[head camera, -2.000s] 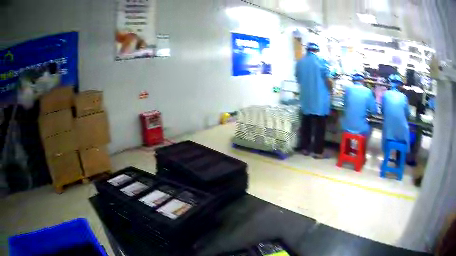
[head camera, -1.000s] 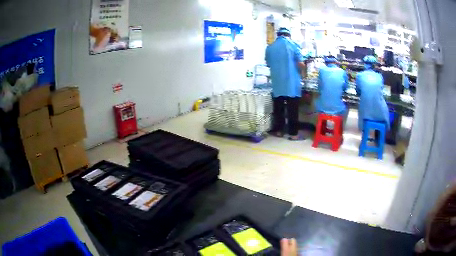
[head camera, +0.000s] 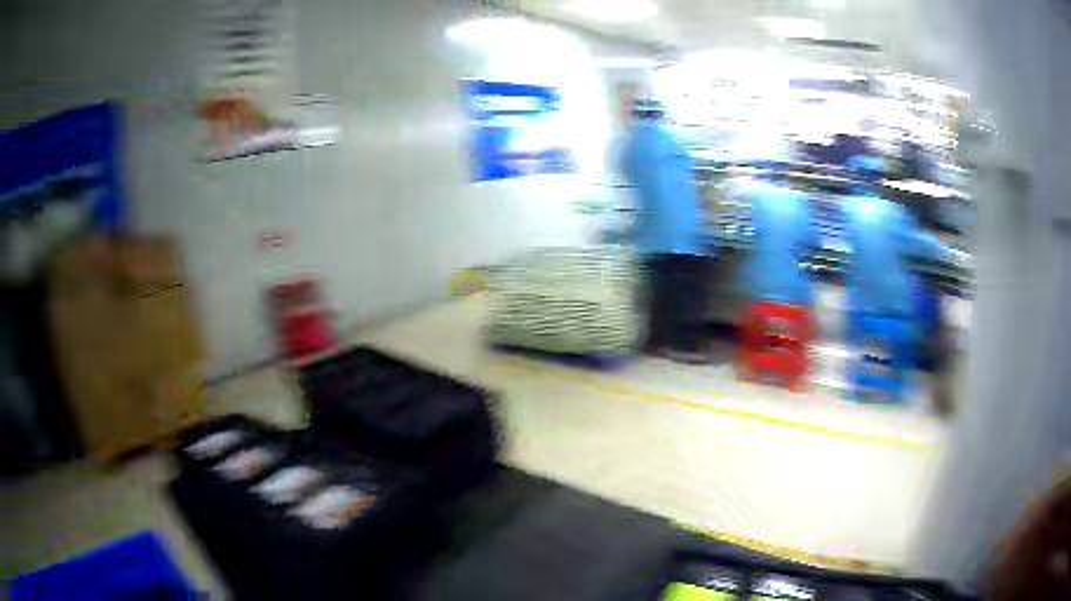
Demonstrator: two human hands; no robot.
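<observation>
The picture is blurred. A black four-slot phone tray (head camera: 810, 568) with open-back phones lies at the bottom right, cut off by the lower edge. Two phones show black upper ends, and a yellow-green rectangle (head camera: 695, 592) shows on the left one. On the left, a stack of black trays (head camera: 282, 528) bears a row of several open-back phones with silver-white rectangles (head camera: 289, 483). Behind it stands another stack of black trays (head camera: 405, 405) with no bright rectangles. Neither of my hands can be seen.
The dark bench (head camera: 546, 534) runs across the bottom. A blue crate (head camera: 112, 575) is at the lower left. Cardboard boxes (head camera: 123, 340) and a red box (head camera: 303, 319) stand by the wall. A brown round thing (head camera: 1039, 546) is at the right edge. Blue-coated people (head camera: 669, 188) are beyond.
The yellow-green phone tray has moved from bottom centre to the right. The fingertip beside it has gone out of view. The view has tilted up a little and blurred.
</observation>
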